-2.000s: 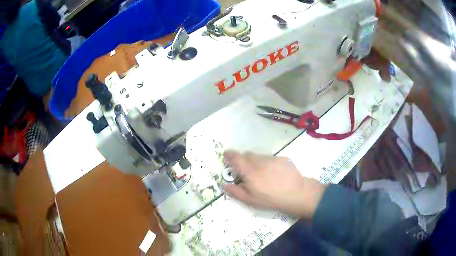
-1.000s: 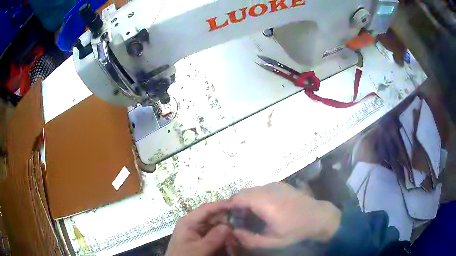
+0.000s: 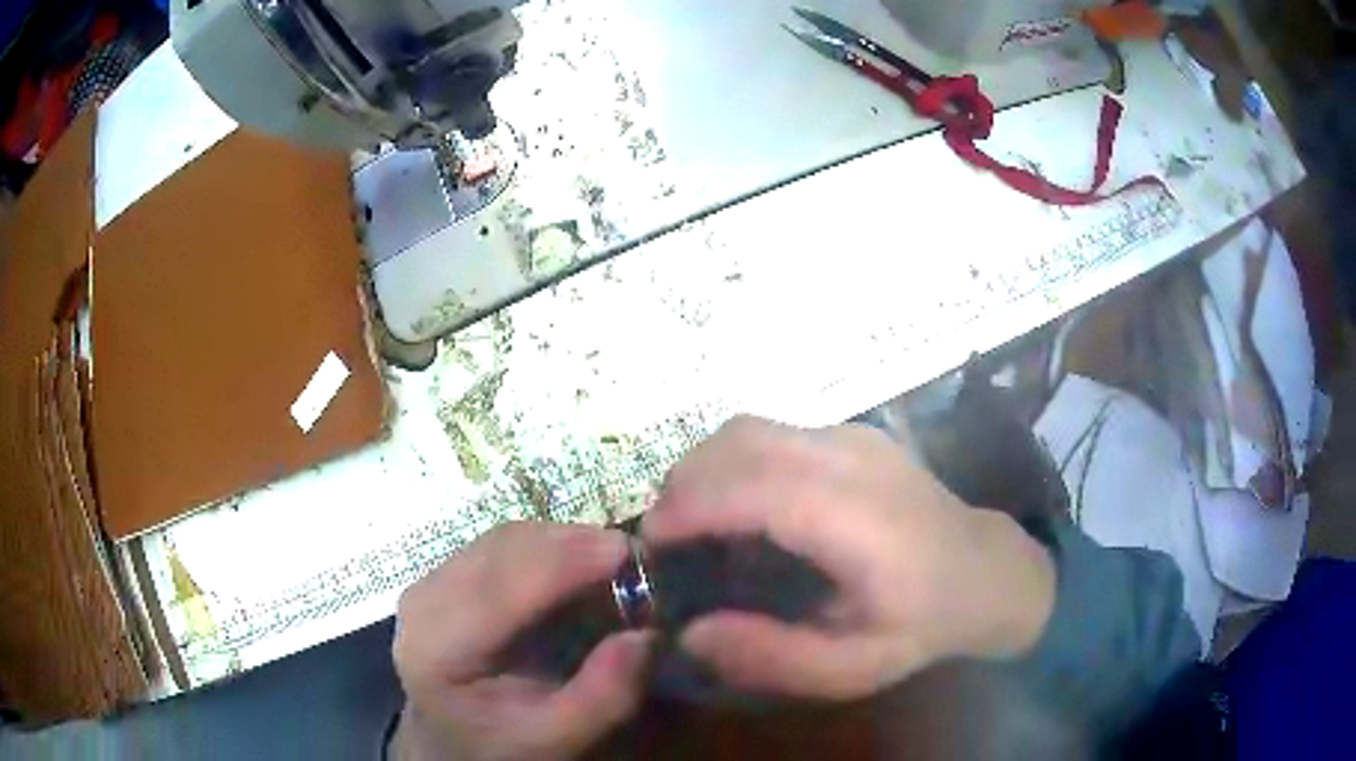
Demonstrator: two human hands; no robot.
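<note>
My left hand (image 3: pixel 521 639) and my right hand (image 3: pixel 848 558) meet in front of the table's front edge. Between their fingertips is a small shiny metal piece, which looks like the bobbin case (image 3: pixel 635 595). The left fingers grip it; the right thumb and fingers are close against its other side, and I cannot tell how firmly they hold it. Whether a bobbin sits inside is hidden. The white sewing machine (image 3: pixel 320 67) stands beyond, its needle area (image 3: pixel 479 164) above the metal plate.
A tan-brown leather panel (image 3: pixel 223 327) with a white label lies at left, beside stacked panels (image 3: pixel 60 520). Snips (image 3: pixel 877 67) with red-wrapped handles and a red strip lie on the machine bed. White-backed pieces (image 3: pixel 1138 476) are low at right.
My right hand has left the table top near a small disc and joined my left hand at the front edge. The view has tilted down, and the metal piece now shows between the fingers.
</note>
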